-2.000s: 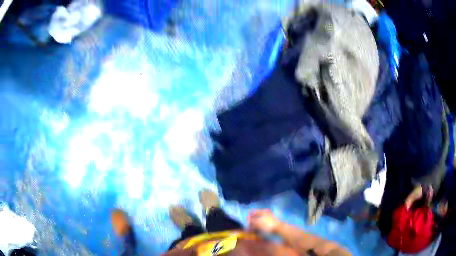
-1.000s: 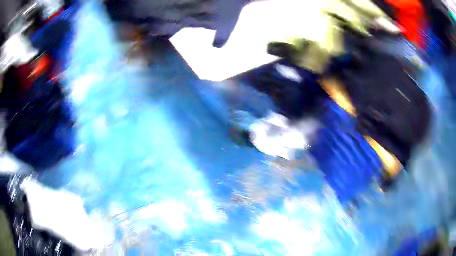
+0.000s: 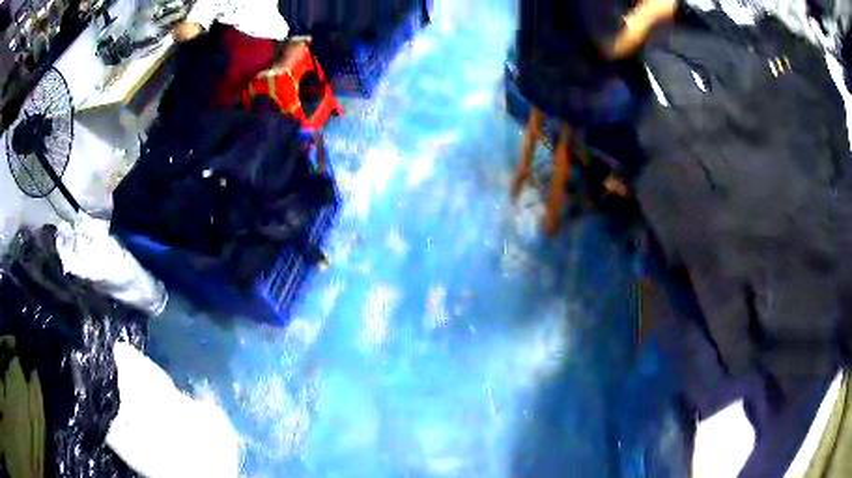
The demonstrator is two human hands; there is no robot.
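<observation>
Neither of my hands is in the picture. Nearest in front of me is the worn, shiny blue floor point(image 3: 411, 373). To the right, a dark grey garment point(image 3: 747, 196) lies spread over a white table point(image 3: 724, 439), its lower part hanging near the table edge. To the left, a blue slatted crate point(image 3: 291, 280) is heaped with black garments point(image 3: 224, 177).
A red-orange plastic stool point(image 3: 308, 89) stands behind the crate. A black-grilled fan point(image 3: 39, 135) is far left, near white cloth point(image 3: 103, 261) and glossy black sheeting point(image 3: 98, 401). Wooden stool legs point(image 3: 558, 177) and a person's arm point(image 3: 645, 26) are at the upper right.
The view has swung round. The navy heap and grey tweed coat from the earliest frame are out of sight, as is the hand at its bottom edge. The aisle, crate and fan now show.
</observation>
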